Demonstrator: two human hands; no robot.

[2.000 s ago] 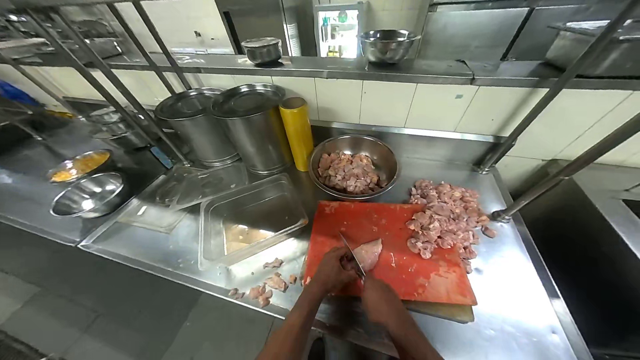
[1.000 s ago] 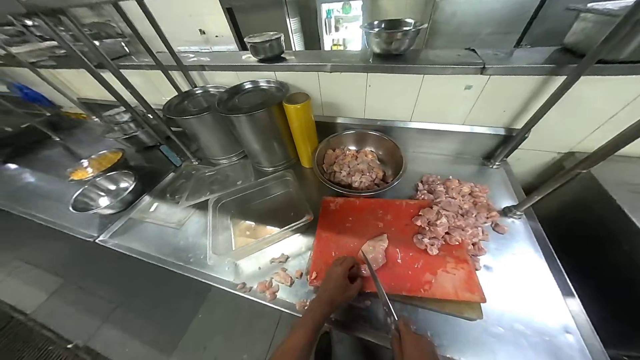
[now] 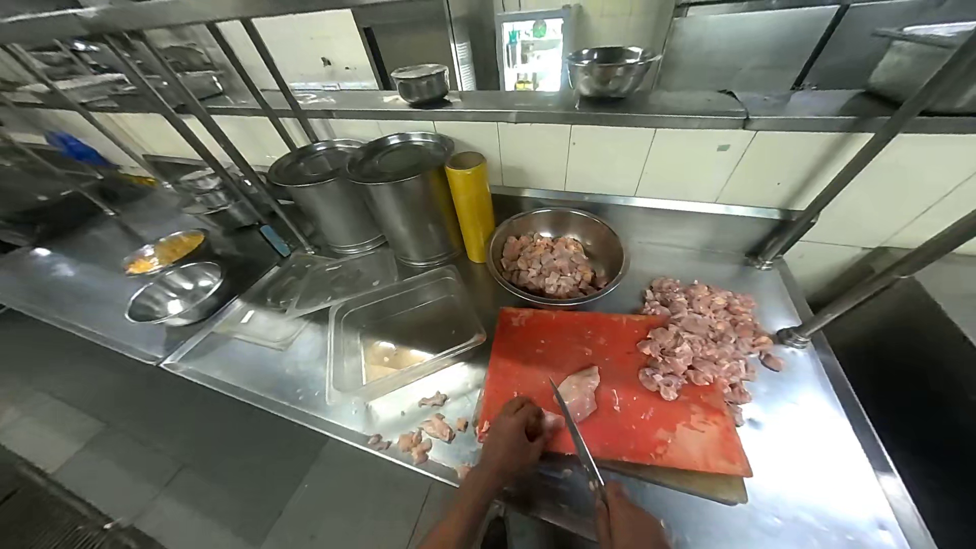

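On the red cutting board point(image 3: 579, 335) lies a pale piece of raw meat point(image 3: 579, 392). The blade of a kitchen knife point(image 3: 577, 436) rests along its left side, pointing up and left. My right hand point(image 3: 630, 520) is closed around the knife's handle at the bottom edge of the view. My left hand point(image 3: 517, 433), fingers curled, pinches the meat's near left end beside the blade. A large heap of cut raw meat point(image 3: 705, 335) covers the board's right edge and the steel counter beyond. Behind the board, a steel bowl point(image 3: 614, 284) holds more cut pieces.
Small meat scraps point(image 3: 436, 427) lie on the counter left of the board. Further left is a clear plastic tray point(image 3: 408, 293) with some liquid. Behind it stand lidded steel containers point(image 3: 415, 213) and a yellow roll point(image 3: 471, 206). A rack post point(image 3: 869, 152) rises at the right.
Two seconds ago both hands were close together at the meat. My right hand has since drawn back toward the bottom edge with the knife, and more of the blade shows.
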